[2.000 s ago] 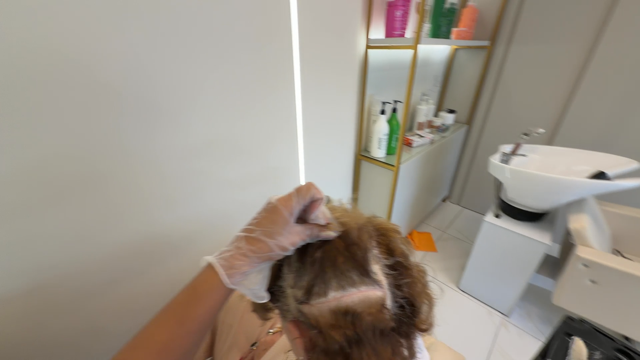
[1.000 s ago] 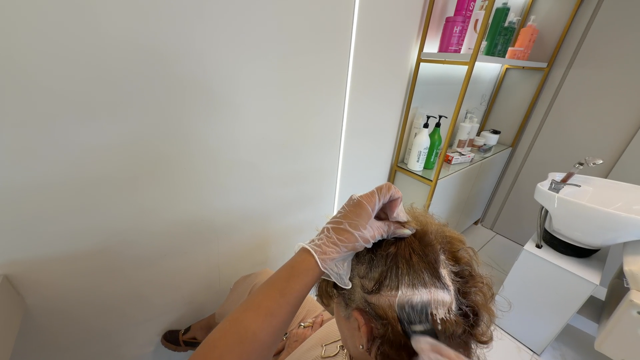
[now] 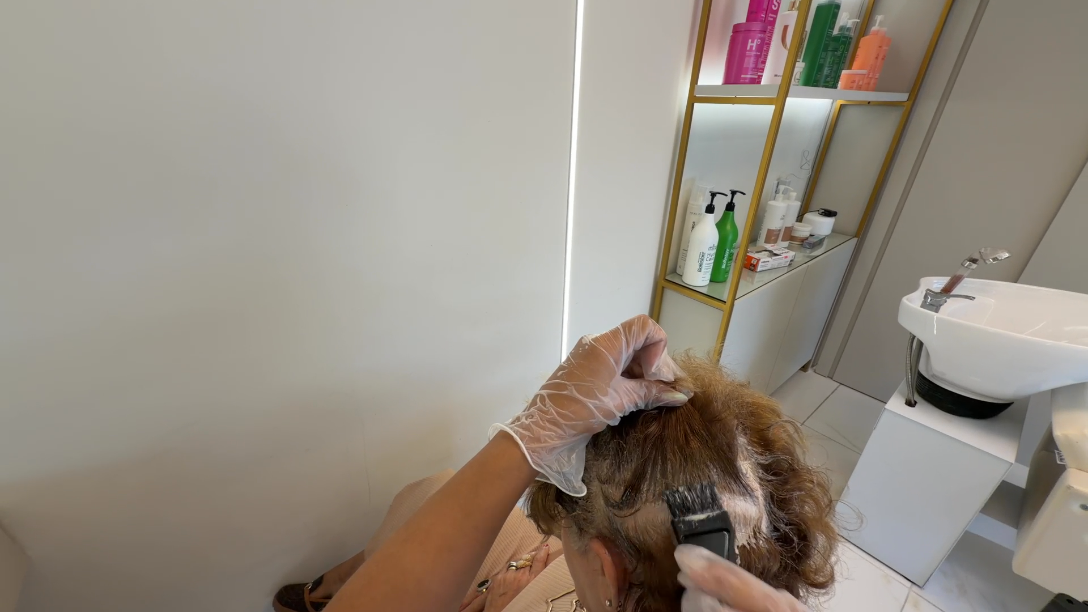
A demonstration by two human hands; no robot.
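Note:
A seated person's head of curly brown hair [image 3: 654, 442] is below me, with pale cream along a parting on its right side. My left hand [image 3: 608, 387], in a clear disposable glove, pinches a lifted section of hair at the top of the head. Near the bottom edge my gloved right hand [image 3: 731, 582] holds a black hair tint brush [image 3: 701, 518] by its handle. The brush's dark bristles lie against the hair above the person's ear, and some pale cream shows at their base. Part of my right hand is cut off by the frame.
Gold-framed shelves [image 3: 727, 297] with pump bottles and jars stand behind the head. A white shampoo basin [image 3: 1011, 331] with a tap sits on a white cabinet [image 3: 931, 484] at the right. A plain wall [image 3: 280, 255] fills the left. The person's ringed hands [image 3: 514, 578] rest low down.
My right hand and the tint brush have come into sight; two seconds ago neither showed. The brush now sits higher against the hair than one second ago. My left hand still pinches hair.

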